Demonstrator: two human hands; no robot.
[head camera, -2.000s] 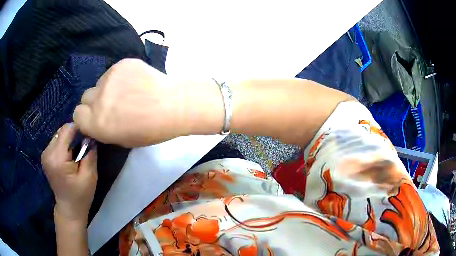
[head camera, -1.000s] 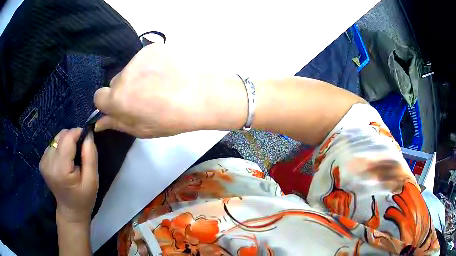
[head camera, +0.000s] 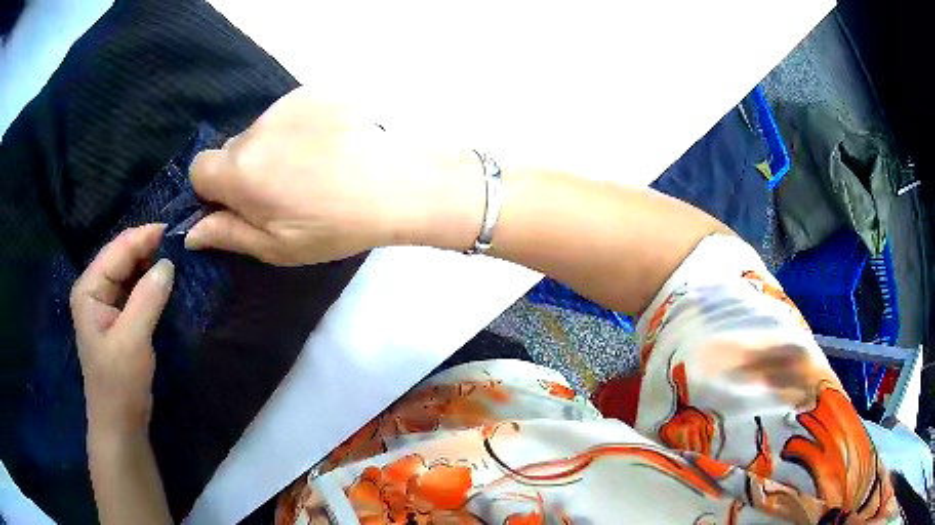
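A dark garment, finely striped black cloth (head camera: 154, 92) with navy denim-like parts, lies at the left. My right hand (head camera: 297, 185) is closed over the navy part. A silvery blade tip (head camera: 185, 223) shows between its finger and thumb; the rest of the snips is hidden in the fist. My left hand (head camera: 118, 308) is just left of the blade, its index fingertip against the cloth edge and its thumb tip a little lower, with a gap between. Whether it grips the cloth cannot be told. Thread ends are too small to see.
The white tabletop (head camera: 492, 72) runs under the garment, with a slanting edge toward my lap. At the right are dark blue cloth (head camera: 718, 169), an olive garment (head camera: 820, 174), blue plastic crates (head camera: 820, 282) and speckled floor. My flowered clothing is at the bottom.
My left finger and thumb have parted. The dark strip that stood up between my hands is no longer seen there. The striped cloth is spread further right, and the cord loop is mostly hidden.
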